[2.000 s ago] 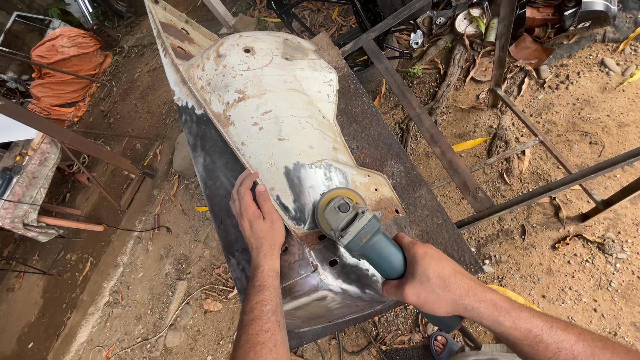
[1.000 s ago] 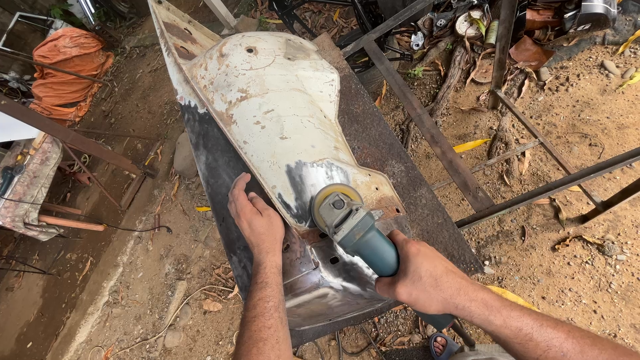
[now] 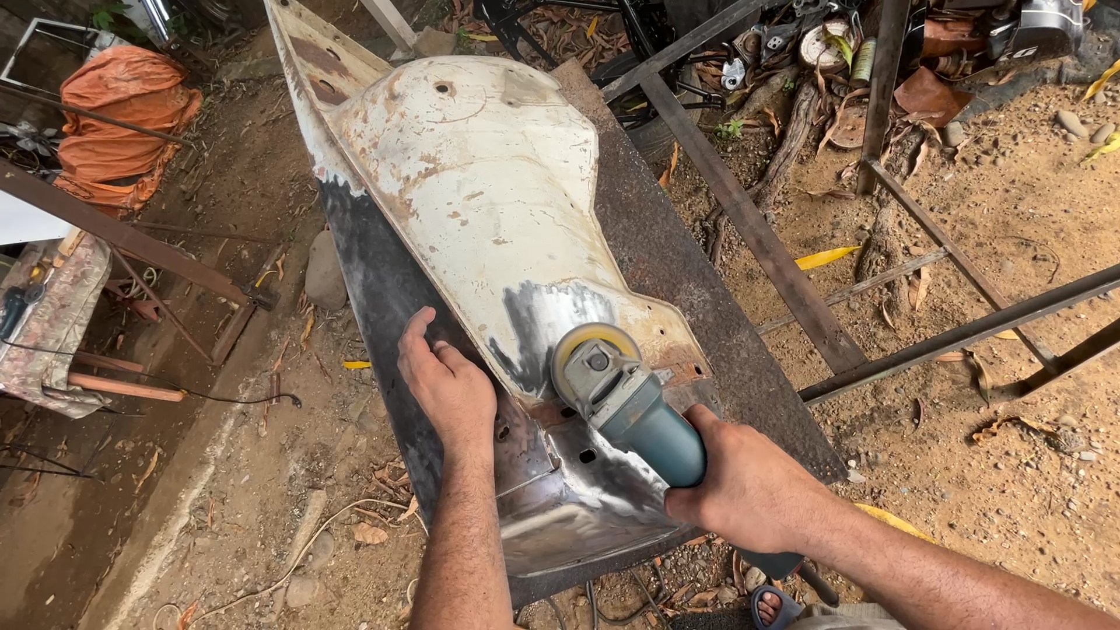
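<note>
My right hand (image 3: pixel 744 481) grips the rear body of a teal angle grinder (image 3: pixel 652 429). The grinder's yellow-rimmed disc lies on the lower part of a cream-painted, rust-flecked sheet-metal panel (image 3: pixel 490 201), beside a patch ground to dark and bright metal. My left hand (image 3: pixel 446 381) rests along the panel's left edge, over its dark side flange, fingers apart and holding nothing. Bare, shiny metal with several holes shows below the disc. The panel lies on a rusty steel plate (image 3: pixel 682 271). The disc's working face is hidden.
A welded steel frame (image 3: pixel 761 236) stands at the right over dirt. At the left are an orange cloth bundle (image 3: pixel 122 114), a rusty steel bar (image 3: pixel 122 227) and a cloth-covered stand (image 3: pixel 52 324). Cables lie near the plate's lower edge, and a sandalled foot (image 3: pixel 770 605) shows at the bottom.
The grinder's disc has shifted slightly up the panel since the earliest frame. The left hand's fingers have moved a little away from the panel's raised edge. The grinder stays in the right hand.
</note>
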